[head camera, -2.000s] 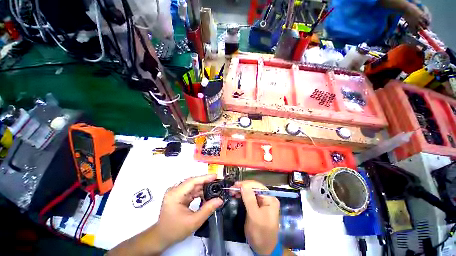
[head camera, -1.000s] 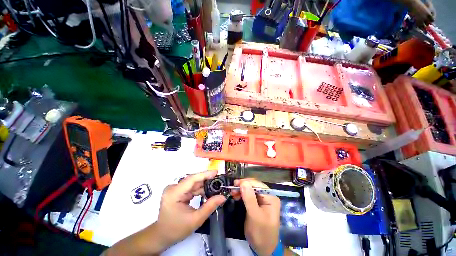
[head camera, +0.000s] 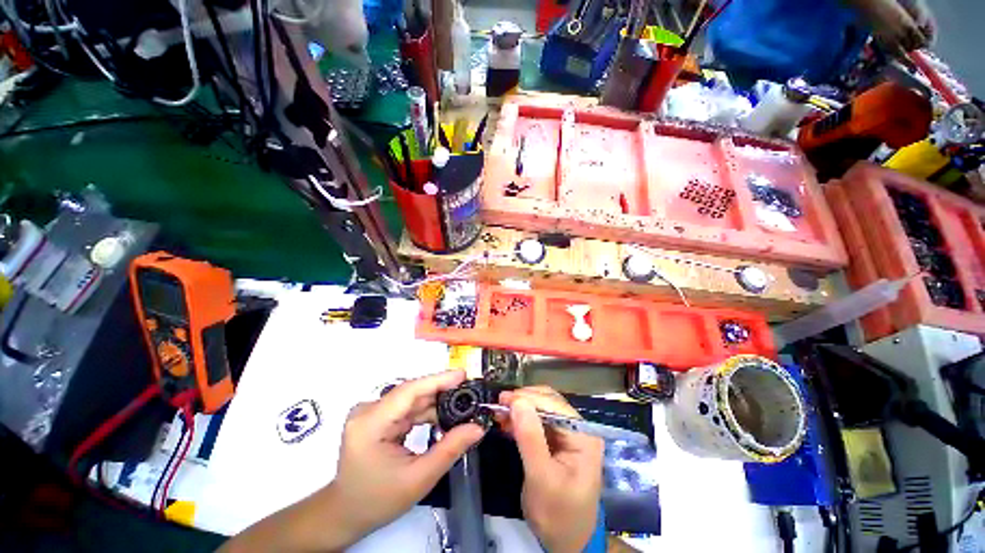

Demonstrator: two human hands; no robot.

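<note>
My left hand point(head camera: 394, 448) holds a small dark case point(head camera: 464, 404) with a round ring in it between thumb and fingers, over the black mat point(head camera: 637, 475). My right hand point(head camera: 560, 470) grips a thin silver tool point(head camera: 551, 415), tweezers or a pick, its tip at the right side of the case. A thick grey cylinder point(head camera: 464, 502) lies below the case, pointing away. The inside of the case is too small to make out.
White sheet point(head camera: 259, 464) with a small marked plate point(head camera: 299, 421) and dark keys point(head camera: 368, 312); orange multimeter point(head camera: 184, 329) left; narrow red tray point(head camera: 621, 332) beyond my hands; large tray point(head camera: 670, 232) behind; whitish open cylinder point(head camera: 697, 416) right; red pen cup point(head camera: 427, 216); another person's arm point(head camera: 891, 22).
The case has turned slightly in my left fingers. The tool's tip has moved from the ring towards the case's right side, and the tool slants more. The view has shifted slightly.
</note>
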